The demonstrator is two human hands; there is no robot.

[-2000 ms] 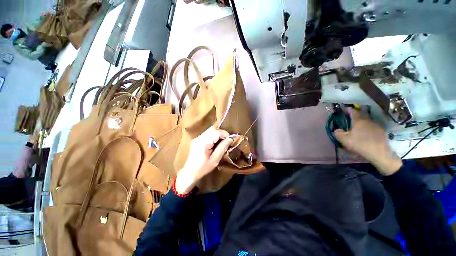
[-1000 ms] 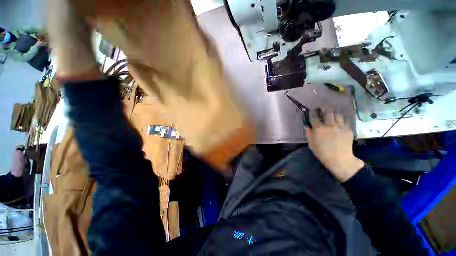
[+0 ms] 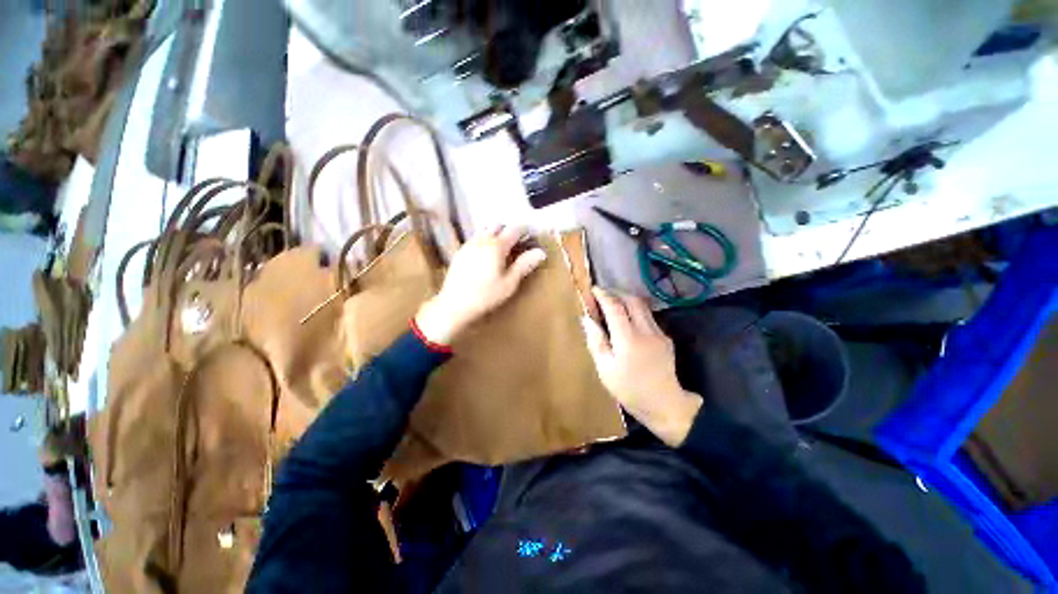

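A brown handbag body [image 3: 499,383] lies in front of me, partly on the table and over my lap, its thin handles standing at the back. My left hand [image 3: 482,279] rests on its upper part near the top right, fingers bent. My right hand [image 3: 638,360] holds its right edge, where a pale seam line shows. Green-handled scissors [image 3: 687,261] lie on the mat to the right, blades towards the left. The fingertips of my right hand are partly hidden at the panel edge.
The sewing machine's dark arm end [image 3: 566,168] is just beyond the bag. A small yellow-handled tool [image 3: 704,169] lies behind the scissors. Piled brown bags [image 3: 220,406] stand at left. A blue crate [image 3: 969,395] is at right, with a dark round bin [image 3: 806,366] nearer.
The scissors have left my right hand and lie on the mat. The blurred bag my left hand was swinging now lies flat in front of me, with both hands on it.
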